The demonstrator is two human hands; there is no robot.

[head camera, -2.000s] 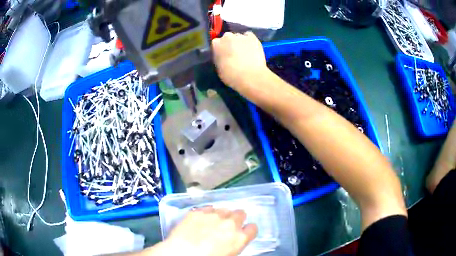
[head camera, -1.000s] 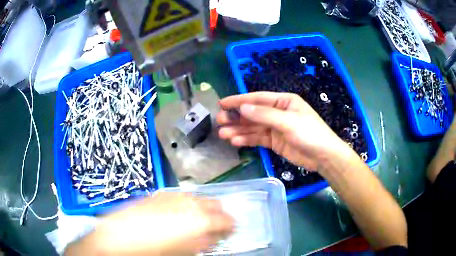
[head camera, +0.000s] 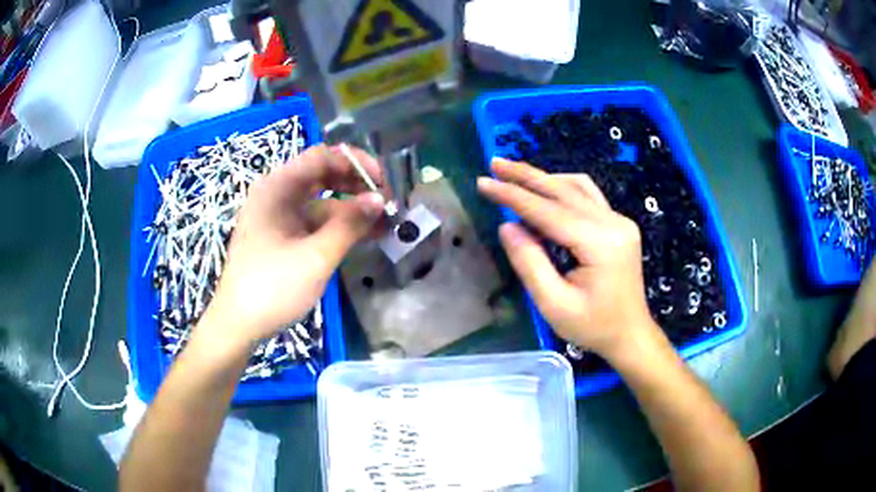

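Observation:
My left hand (head camera: pixel 298 226) holds a thin white stick (head camera: pixel 363 171) between thumb and fingers, tilted, its lower end just above the metal fixture block (head camera: pixel 425 231). A black ring (head camera: pixel 408 231) lies on top of the block. The press ram (head camera: pixel 398 173) stands above and behind it. My right hand (head camera: pixel 581 255) is open, with no thing seen in it, over the left side of the blue tray of black rings (head camera: pixel 728 279). The clear plastic box (head camera: pixel 327 423) nearest me has sticks on white lining.
A blue tray heaped with white sticks (head camera: pixel 141 317) is at left. The press head (head camera: pixel 384 48) stands at the back above the base plate (head camera: pixel 432 307). Clear boxes (head camera: pixel 144 96) and a white cord (head camera: pixel 86 250) are far left. Another person's arm (head camera: pixel 855 322) shows at the right edge.
My left hand has moved from the clear box up to the block with a stick. My right hand has moved right, away from the block. A black ring now lies on the block.

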